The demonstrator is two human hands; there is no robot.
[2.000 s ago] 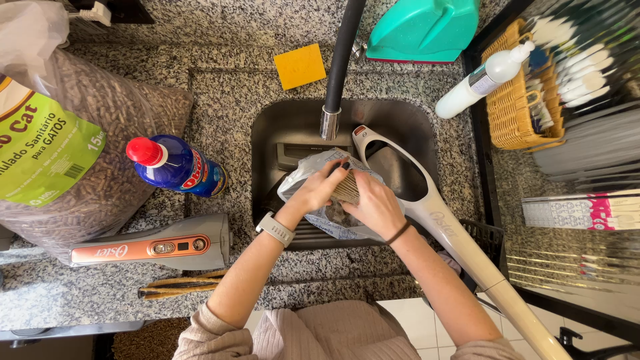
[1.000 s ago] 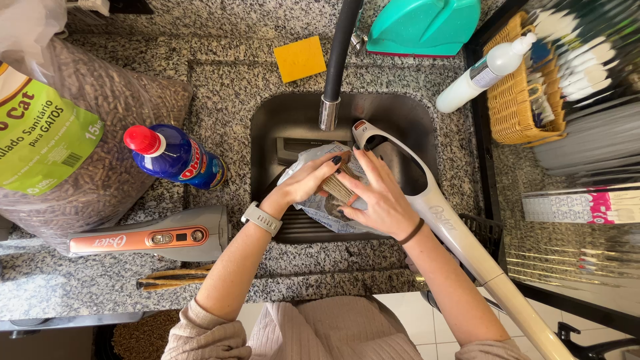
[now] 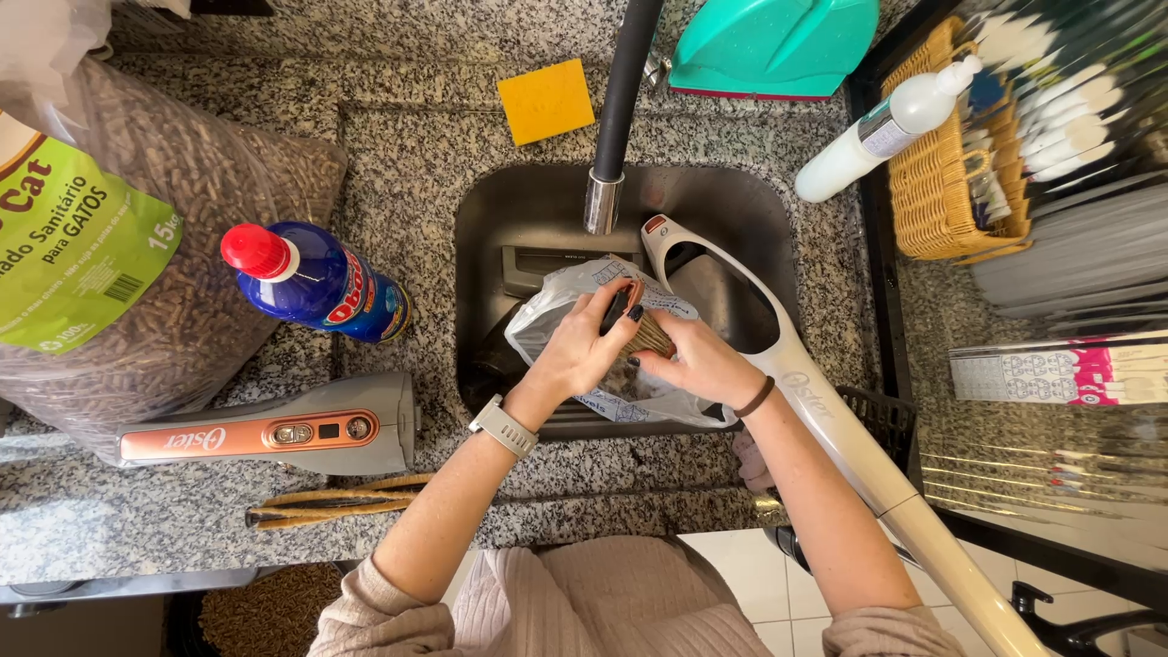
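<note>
Over the steel sink point(image 3: 474, 196), my left hand point(image 3: 584, 342) and my right hand point(image 3: 698, 360) together hold a pleated vacuum filter point(image 3: 650, 336) with a dark and copper-coloured end. Beneath it lies a printed plastic bag point(image 3: 547, 310), its mouth open, with grey debris inside. The pale handle and tube of an Oster vacuum point(image 3: 785, 365) lean in the sink and run out toward the lower right. A grey floor head point(image 3: 566, 265) rests in the sink behind the bag. The Oster vacuum's motor body point(image 3: 274, 433) lies on the counter at the left.
Around the sink are a blue bottle with a red cap point(image 3: 319, 283), a bag of cat litter pellets point(image 3: 228, 173), a yellow sponge point(image 3: 546, 102), a black faucet point(image 3: 625, 100), a teal container point(image 3: 776, 46), a white pump bottle point(image 3: 881, 132), a wicker basket point(image 3: 931, 205) and brush strips point(image 3: 333, 502).
The filter has turned between my hands, its dark, copper-coloured end now showing at my left fingers. Both hands stay over the bag.
</note>
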